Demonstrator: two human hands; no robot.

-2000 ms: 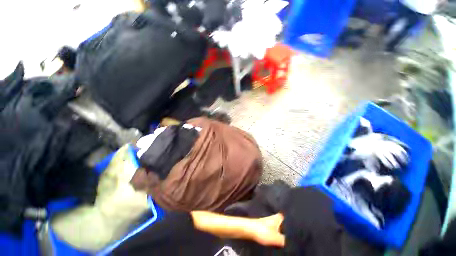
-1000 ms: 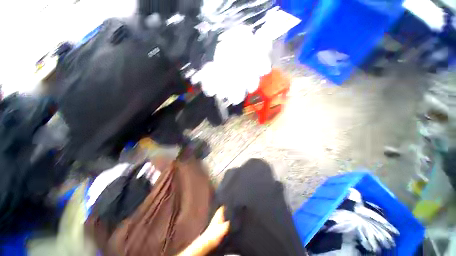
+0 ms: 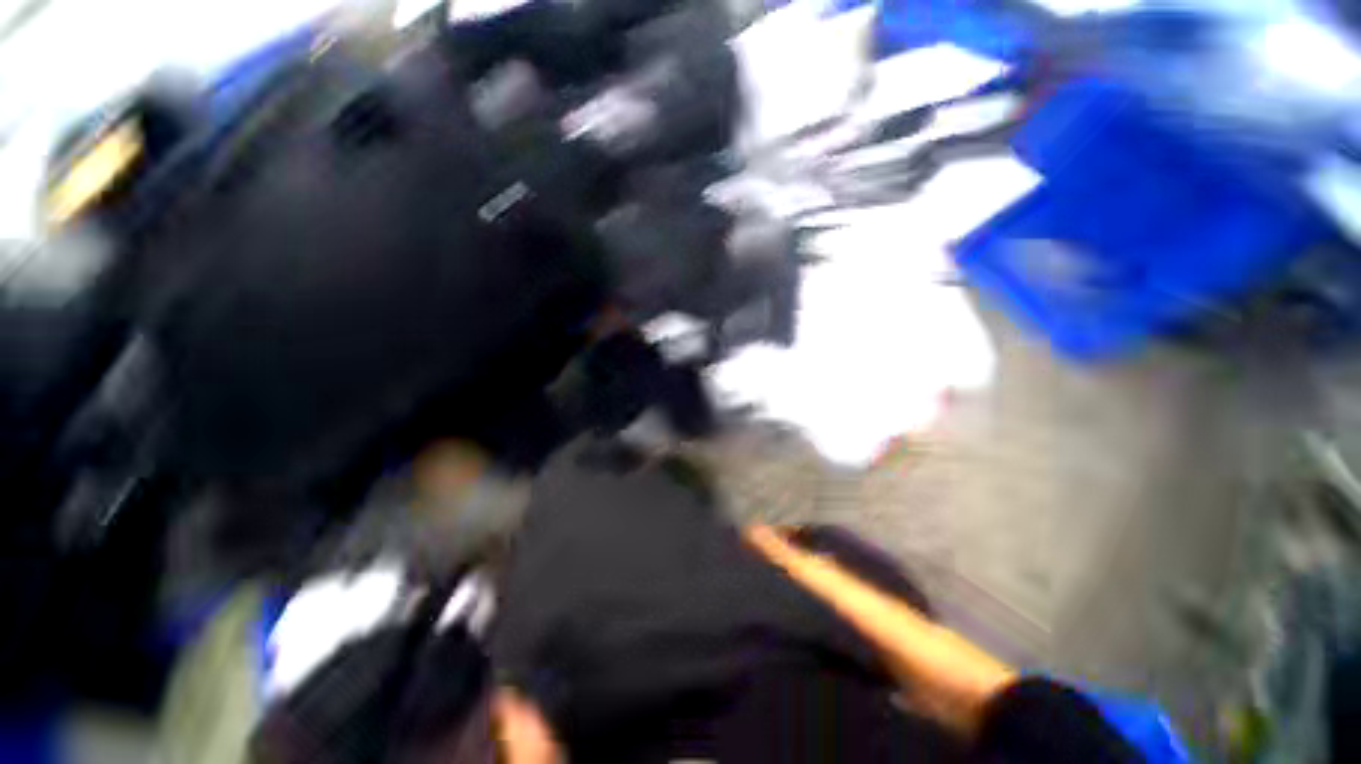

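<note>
A dark grey cloth [image 3: 634, 560] fills the lower middle, blurred; I cannot tell whether it is a loose garment or clothing that I wear. My right hand [image 3: 791, 555] and bare forearm reach in from the lower right, out of a black sleeve. The hand lies along the cloth's right side, its fingers smeared by motion, so its grip is unclear. My left hand [image 3: 526, 731] shows only as a small blurred patch at the bottom edge, at the cloth's left side. Its fingers cannot be made out.
A large black heap [image 3: 358, 284] stands at the upper left. White pieces [image 3: 881, 343] lie in a pile at the upper middle. A blue crate [image 3: 1149, 224] is at the upper right, above grey floor [image 3: 1105, 478]. Black and white cloth [image 3: 336, 627] is at the lower left.
The view has swung, bringing the black heap and white pile nearer. The dark cloth has moved left and covers where the brown sack showed. My right forearm has come into view; the right-hand crate has mostly left it.
</note>
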